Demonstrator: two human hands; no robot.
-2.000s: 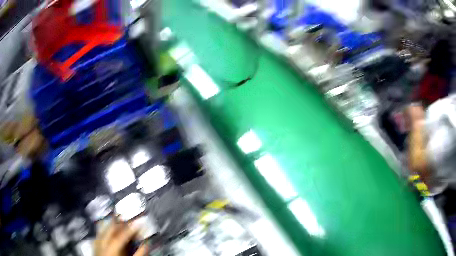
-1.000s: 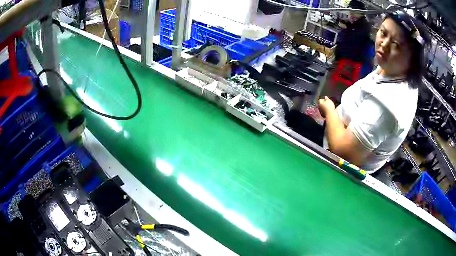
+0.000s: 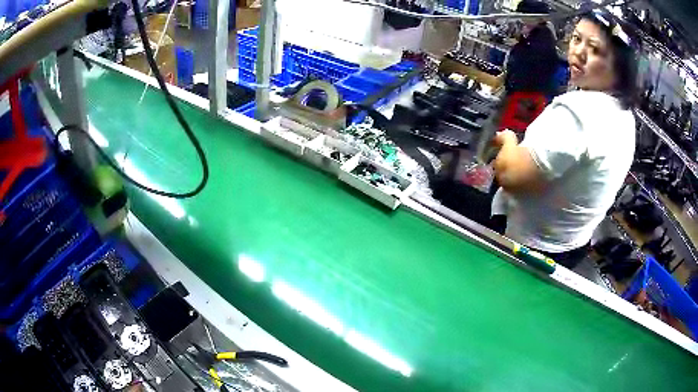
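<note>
Several long black lock panel housings (image 3: 157, 364) lie side by side at the lower left, cut off by the bottom edge. Round silver-white mounting discs (image 3: 135, 339) sit on them. Pliers with yellow-and-black handles (image 3: 251, 356) lie right of the housings. A small black square cover (image 3: 167, 311) lies just behind the pliers. Screw bins (image 3: 70, 293) full of tiny silver bits stand behind the housings. Neither of my hands is in the picture.
A green conveyor belt (image 3: 306, 253) crosses the view. White parts trays (image 3: 375, 184) and a green-and-yellow tool (image 3: 534, 259) lie on its far edge. A person in a white shirt (image 3: 570, 168) stands across it. Blue crates (image 3: 50, 230) stand at left; a black cable (image 3: 200, 145) hangs over the belt.
The blurred hand at the lower left two seconds ago is out of view. The person across the belt has turned and shifted slightly. The view has moved a little.
</note>
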